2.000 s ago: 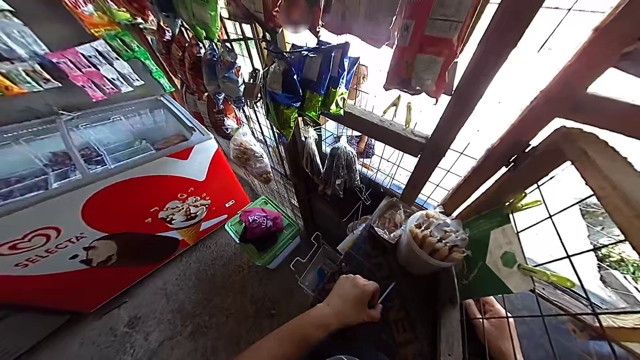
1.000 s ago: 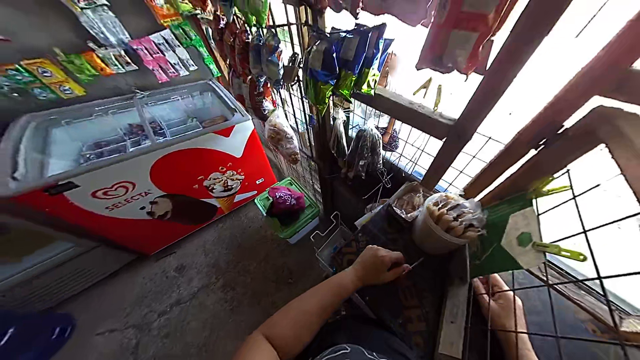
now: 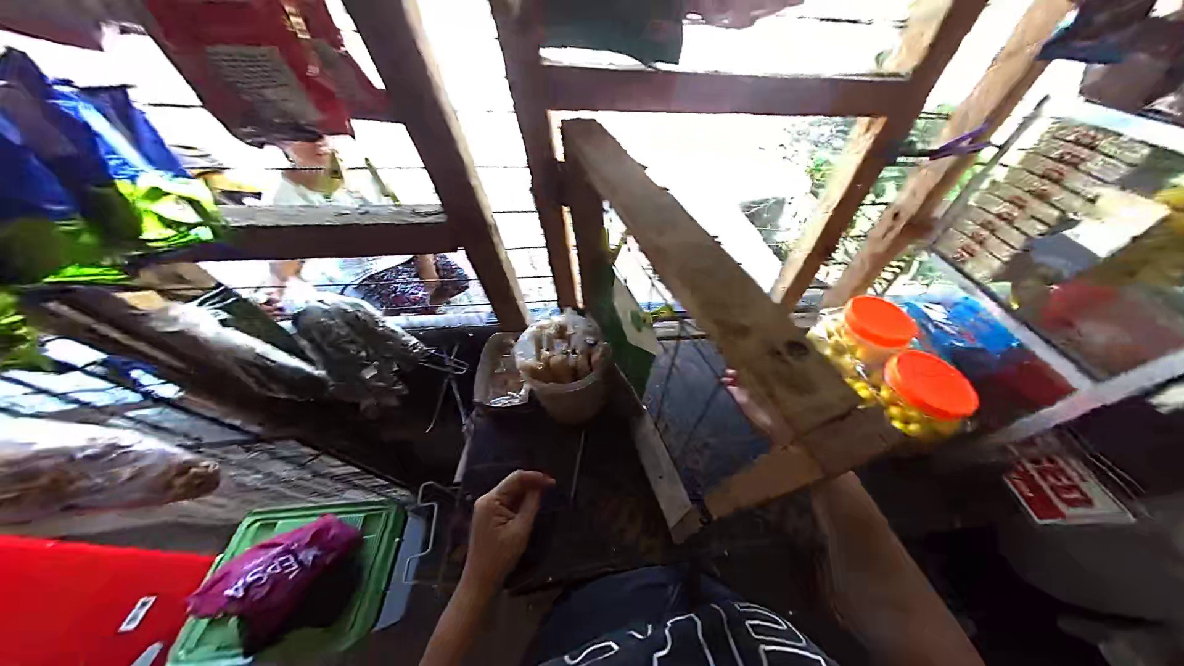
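My left hand [image 3: 507,520] rests on the dark countertop [image 3: 601,518] with its fingers curled; its grip is unclear. A thin white stick [image 3: 579,462] lies just right of its fingertips. Beyond it stands a plastic tub [image 3: 566,393] filled with bagged, stick-like pieces, with a small tray of packets [image 3: 502,372] on its left. My right hand [image 3: 754,407] is mostly hidden behind the wooden frame with wire mesh [image 3: 731,305]; the forearm passes under its lower bar. What that hand holds cannot be seen.
Two jars with orange lids [image 3: 930,385] stand at the right beside a glass-fronted case [image 3: 1064,231]. A purple bag [image 3: 277,569] lies on a green crate lid [image 3: 375,555] at lower left, by a red freezer [image 3: 83,601]. Beyond the grille is a person [image 3: 425,277].
The view has swung right, bringing the orange-lidded jars into sight. The white stick, earlier at my left fingers, now lies apart from them on the countertop.
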